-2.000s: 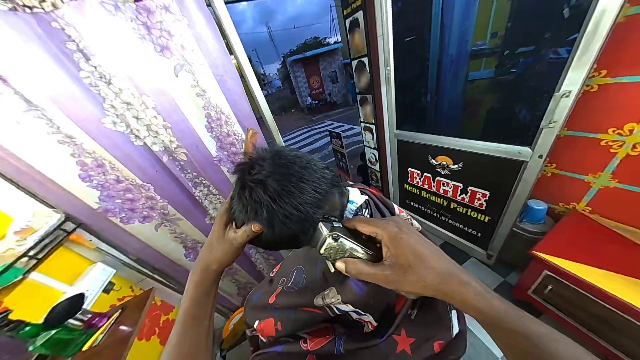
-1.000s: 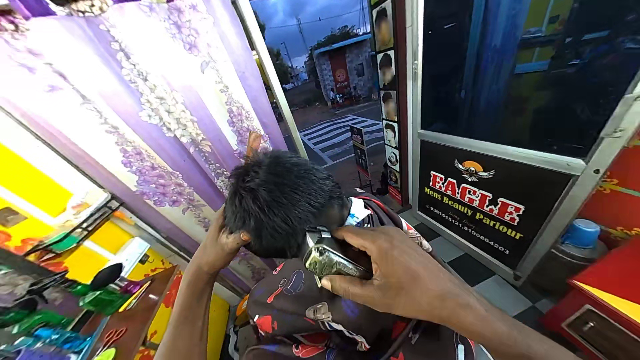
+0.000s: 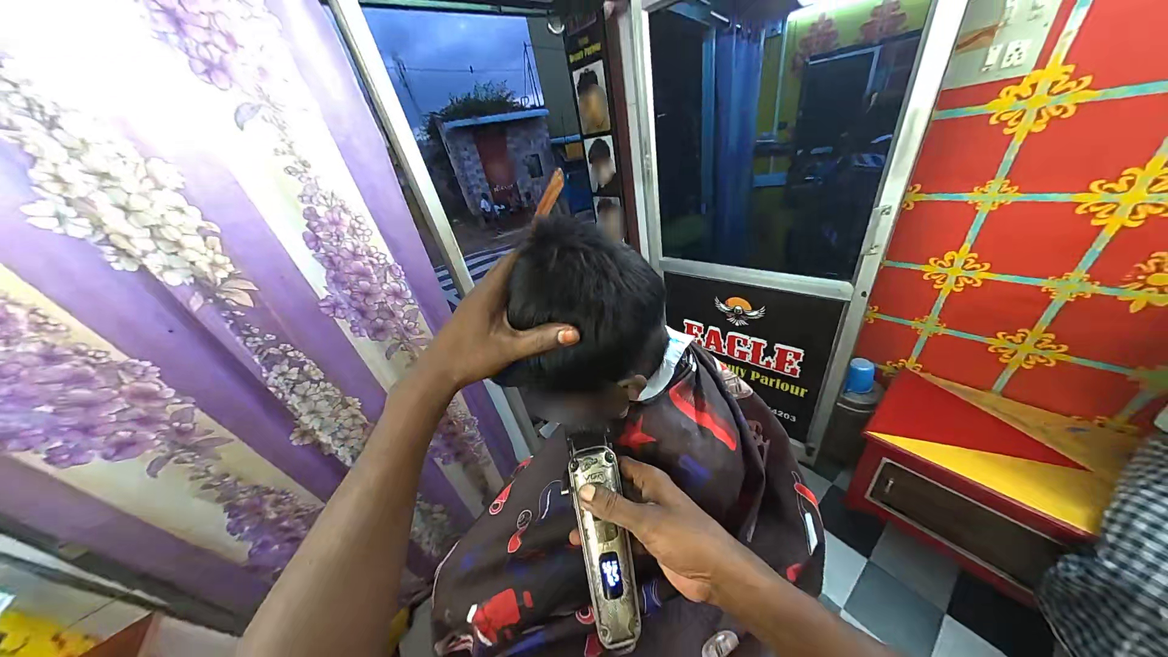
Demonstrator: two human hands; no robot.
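Observation:
My left hand (image 3: 488, 338) lies spread on the dark hair of a seated person's head (image 3: 584, 297), thumb across the side. An orange-brown comb (image 3: 549, 193) sticks up beyond that hand, apparently held by its hidden fingers. In my right hand (image 3: 652, 520) is a metallic hair clipper (image 3: 607, 547) with a lit display, its blade end up against the lower part of the head near the face. A dark printed barber's cape (image 3: 730, 474) covers the person's body, and a white neck strip (image 3: 671, 365) shows at the collar.
A purple floral curtain (image 3: 265, 274) hangs at left. Ahead stands a framed glass door (image 3: 766, 278). At right are a red and yellow cabinet (image 3: 967, 493), a metal container with a blue lid (image 3: 860, 376) and checked cloth (image 3: 1127, 547) at the edge. The floor (image 3: 903, 575) is checkered.
The head has turned, and the clipper has gone from the nape area to near the face, now upright rather than sideways. My left hand has its thumb across the hair. The view has shifted right.

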